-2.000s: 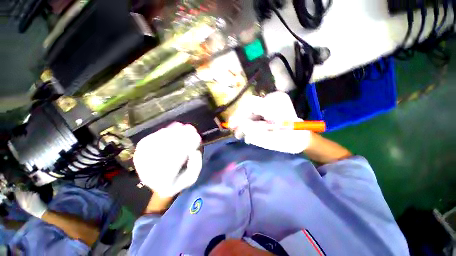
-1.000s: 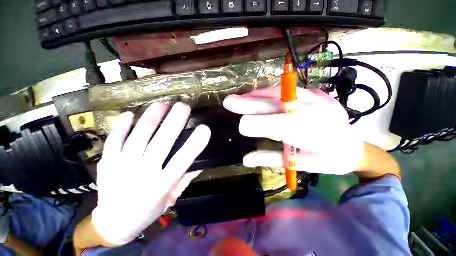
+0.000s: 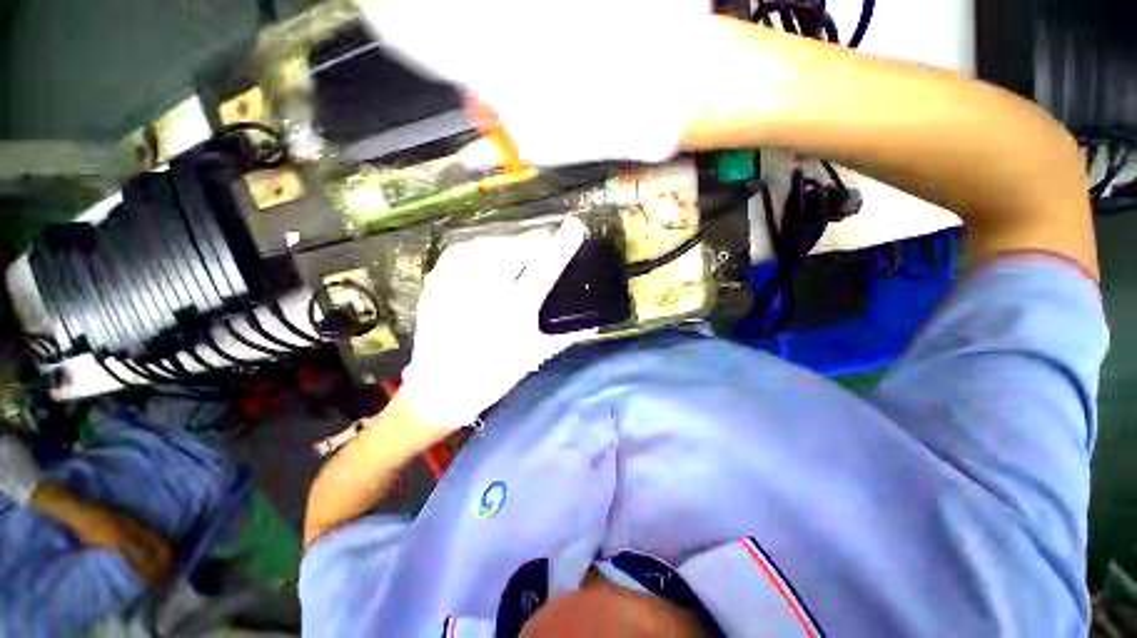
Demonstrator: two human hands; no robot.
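Observation:
A black power adapter (image 3: pixel 584 289) lies in the near position of the test fixture (image 3: pixel 668 239), its cord leading right. My left hand (image 3: pixel 480 318), in a white glove, covers its left part with the fingers around it. A second black adapter (image 3: pixel 387 106) lies in the far position. My right hand (image 3: pixel 567 81), gloved and blurred, is above the right end of that far position and holds an orange marker pen (image 3: pixel 499 137), tip pointing down. The right hand's fingers are partly washed out, and what lies beneath them is hidden.
Black adapters (image 3: pixel 143 262) stand in a tight row on the left, cords hanging in front. A green square (image 3: pixel 736 165) and black cables (image 3: pixel 798 206) are at the fixture's right end. A blue bin (image 3: pixel 835 337) is below right. Another person's arm (image 3: pixel 106 530) shows lower left.
The view has turned and the keyboard is out of it. My left hand has moved from the far position onto the near adapter. My right hand has moved farther from my body, with the pen still in it.

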